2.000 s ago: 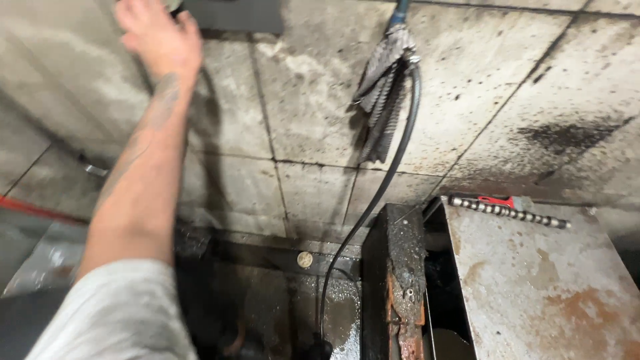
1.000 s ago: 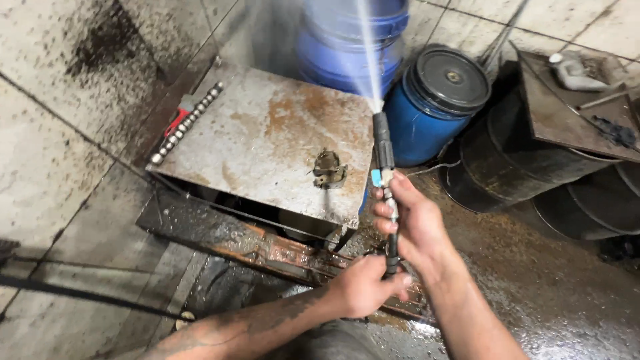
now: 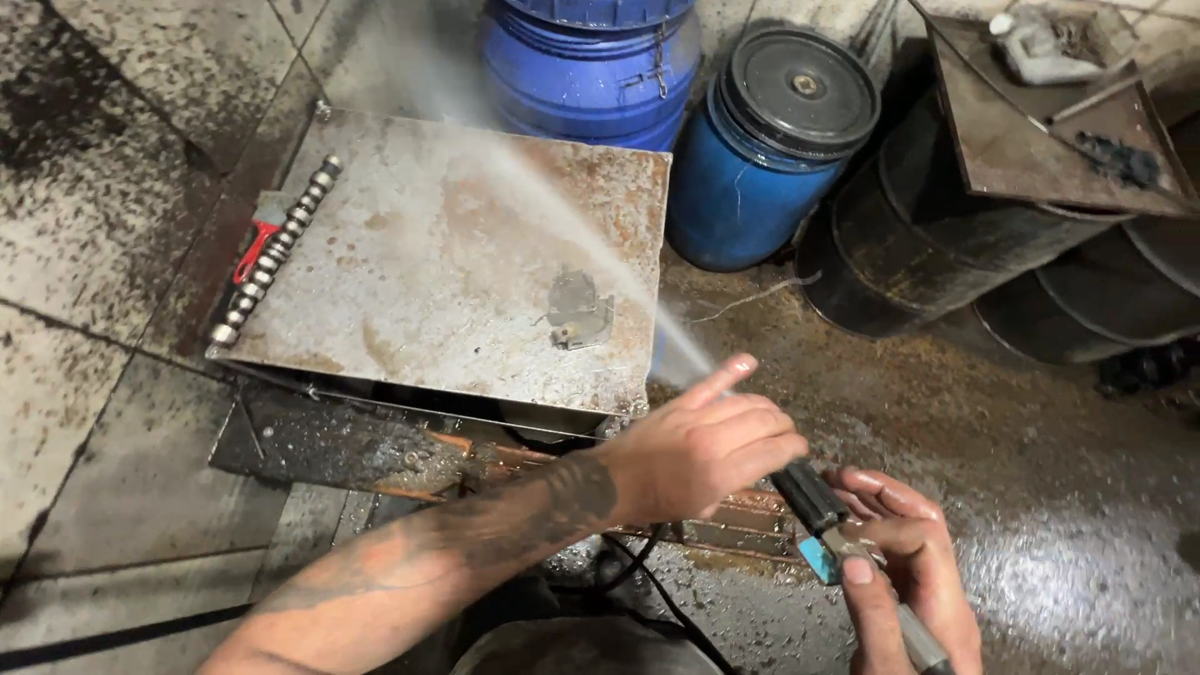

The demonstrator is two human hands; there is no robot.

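My right hand is closed around a pressure washer spray gun, near its light blue part. My left hand lies over the front end of the lance, index finger pointing outward; whether it grips the nozzle tightly is partly hidden. A white water jet shoots up and left across a rusty metal-topped table. A small greasy metal part sits near the table's right side. Along the left edge lie a camshaft and a brush with a red handle.
Behind the table stands a blue plastic drum, with a smaller black-lidded blue drum beside it. Dark metal drums and a tray holding a plastic bottle are at the right. A floor grate and a black hose lie below.
Two seconds ago my left arm reached up by the tiled wall. Since one second ago, my left hand has moved from the gun's rear to its front, and the jet now slants left over the table.
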